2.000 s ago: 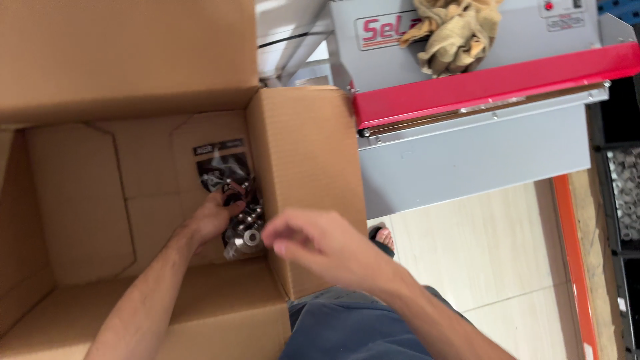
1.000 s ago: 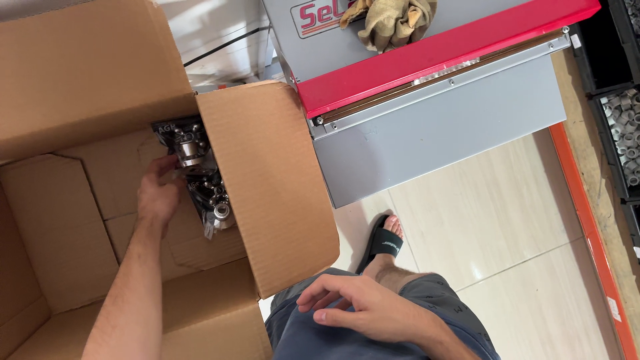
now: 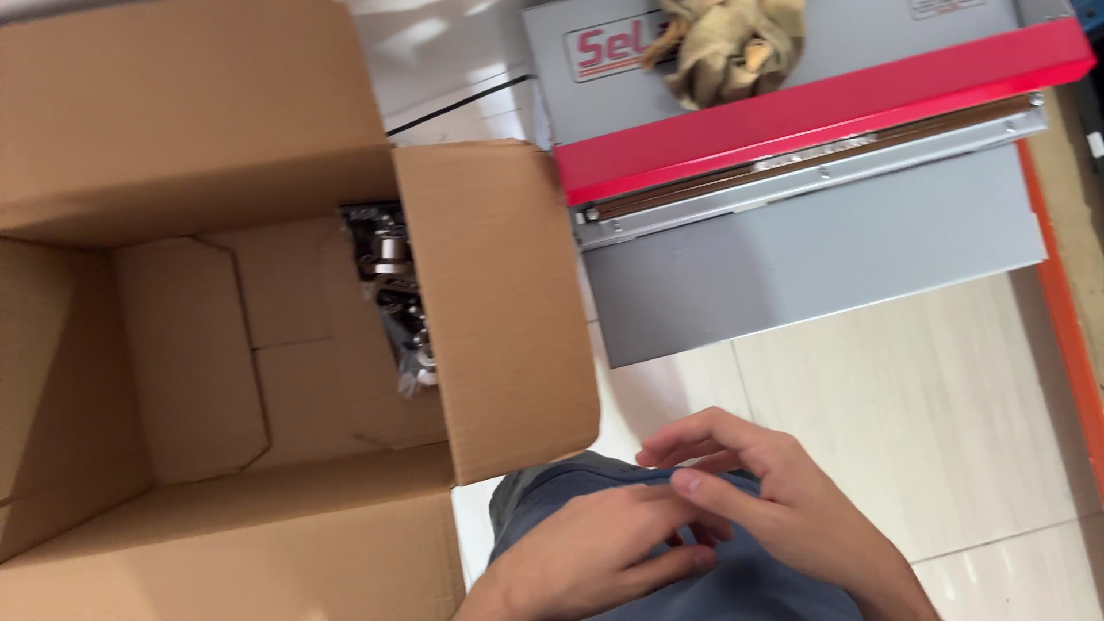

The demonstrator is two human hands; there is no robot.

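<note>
My left hand is out of the box, in front of my body, with its fingers loosely bent and nothing in them. Close by on its right, my right hand is also without any object, thumb and fingers apart. Both are right of and below the side flap of an open cardboard box. Inside that box, a clear plastic bag of shiny metal parts lies against the right wall. The flap hides part of the bag.
A grey impulse sealer with a red bar stands at the upper right. Crumpled work gloves lie on it. A black cable runs behind the box. An orange beam edges the right side above the tiled floor.
My left hand has come out of the box to beside my right hand. The bag of metal parts stays in the box, where my left hand was touching it.
</note>
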